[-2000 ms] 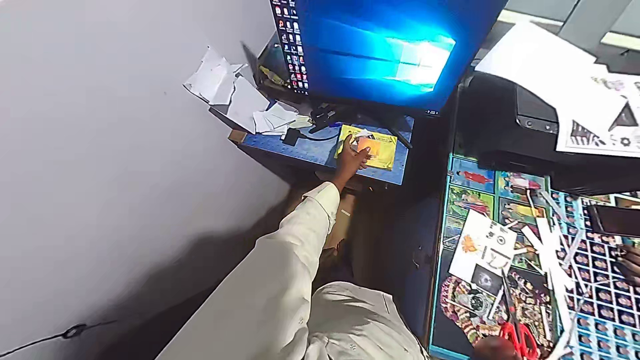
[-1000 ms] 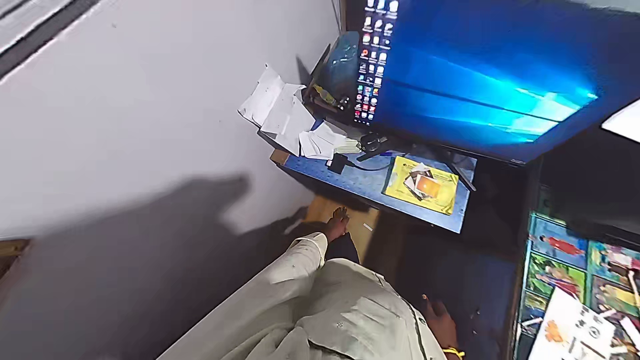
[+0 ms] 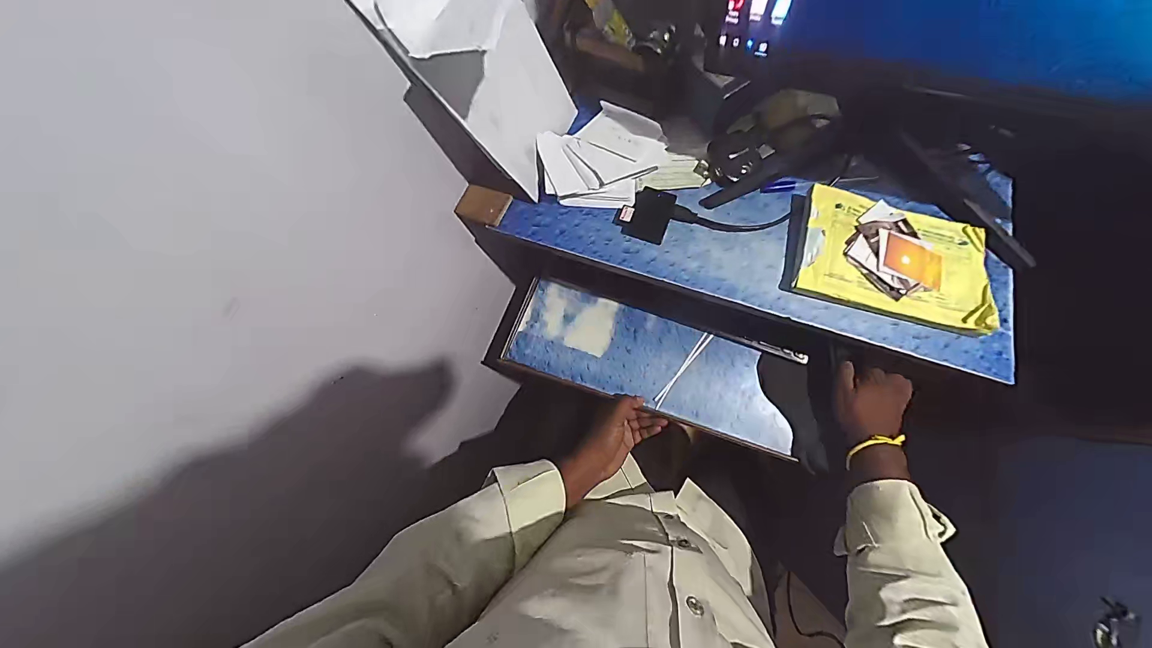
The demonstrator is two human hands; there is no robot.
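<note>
Below the blue desktop, a shelf or shallow drawer with a blue surface is pulled out; two thin white sticks or strips lie crossed on it. My left hand is at its front edge, fingers bent against the rim; whether it grips the rim is unclear. My right hand, with a yellow band at the wrist, is near the right end, under the desktop's edge; its fingers are partly in shadow. On the desktop a yellow packet bears small photo prints or cards, the top one an orange card.
A monitor stands at the back right. Loose papers and a black card reader or adapter with a cable lie on the desktop. White sheets lean at the left, beside the wall.
The blue-surfaced shelf or drawer now shows pulled out beneath the desktop. Both hands have moved to it. Two seconds ago one hand was on the cards on the yellow packet. The view has shifted closer.
</note>
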